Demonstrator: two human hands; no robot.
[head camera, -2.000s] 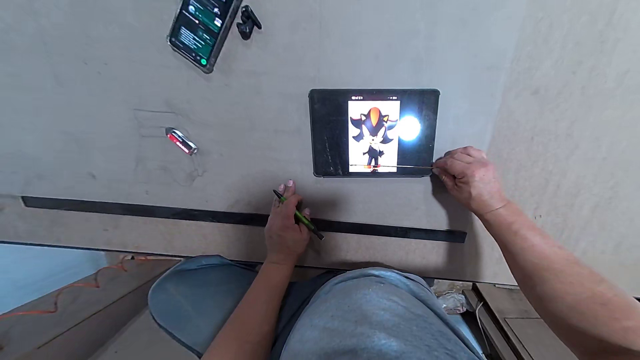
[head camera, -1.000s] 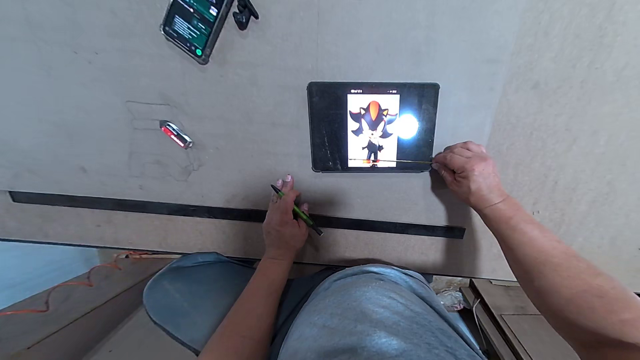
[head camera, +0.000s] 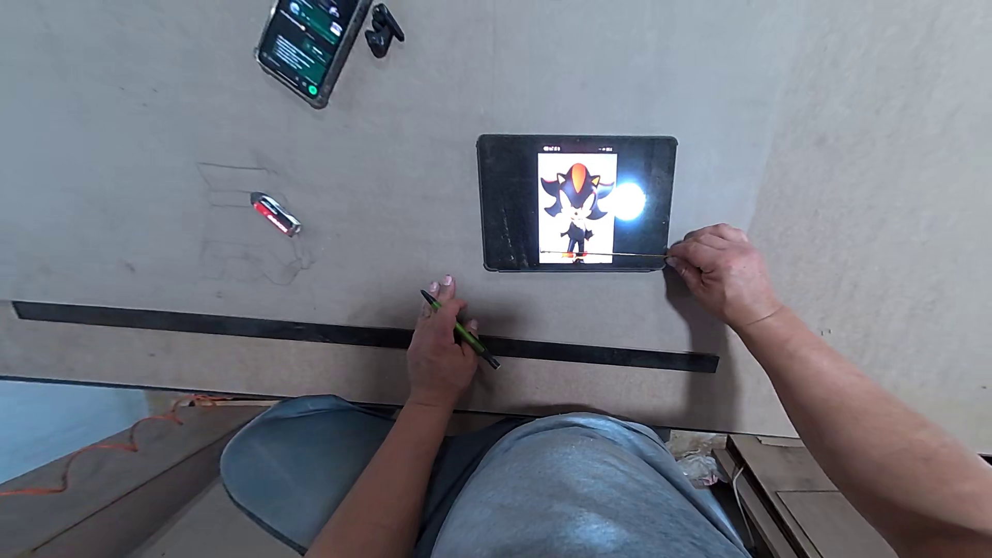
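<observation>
A tablet (head camera: 511, 205) in a dark case lies on the tabletop, showing a black-and-red cartoon hedgehog figure. My right hand (head camera: 725, 271) is at its lower right corner, its fingertips pinching the end of a thin stick or wire (head camera: 639, 255) that runs level across the lower part of the picture. Below the tablet, my left hand (head camera: 442, 353) rests over a long black strip (head camera: 604, 354), with a green and black pen (head camera: 469, 337) held between its fingers, slanting down to the right.
A phone (head camera: 306, 46) and black earbuds (head camera: 382, 31) lie at the top left. A small red and silver object (head camera: 275, 215) sits on faint pencil lines at the left. The table's front edge is near my body, with wooden panels (head camera: 814, 496) below at the right.
</observation>
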